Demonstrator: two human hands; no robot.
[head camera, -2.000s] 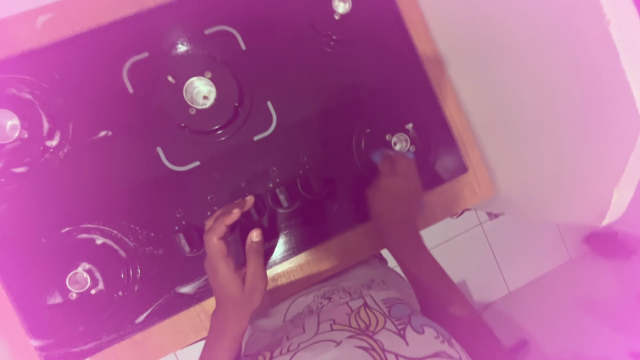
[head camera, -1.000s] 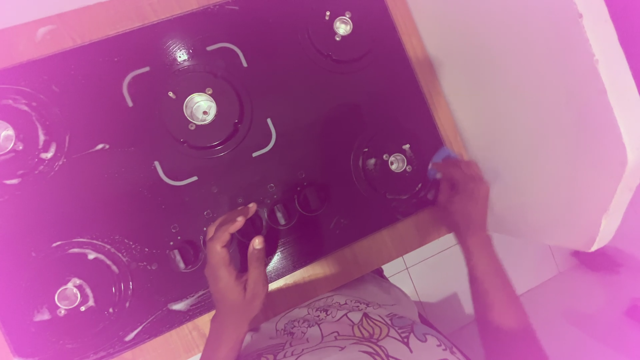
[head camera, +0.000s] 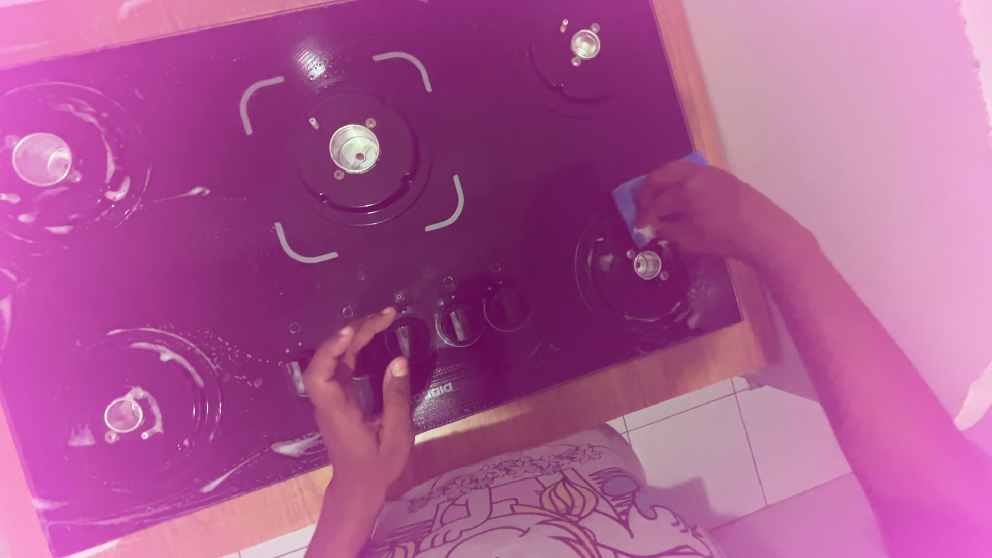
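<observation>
A black gas cooktop (head camera: 496, 186) lies below me, its burner caps and grates off. My right hand (head camera: 705, 209) holds a blue cloth or sponge (head camera: 632, 201) against the surface just above the lower right burner socket (head camera: 648, 265). White foam shows at the edge of the blue piece. My left hand (head camera: 364, 387), fingers apart, is over the row of control knobs near the front edge and partly hides some of them. One knob (head camera: 459, 324) shows to the right of it. Whether its fingertips touch the glass, I cannot tell.
Soapy streaks mark the left burner areas, around the upper left socket (head camera: 43, 160) and lower left socket (head camera: 124, 416). The centre socket (head camera: 355, 149) stands open. A wooden counter edge (head camera: 697, 360) frames the cooktop, with a pale wall (head camera: 837, 101) at right and white floor tiles (head camera: 697, 442) below.
My right hand with the blue piece went from the lower right burner to the cooktop's right edge, then back onto the glass above that burner. My left hand stays by the knobs.
</observation>
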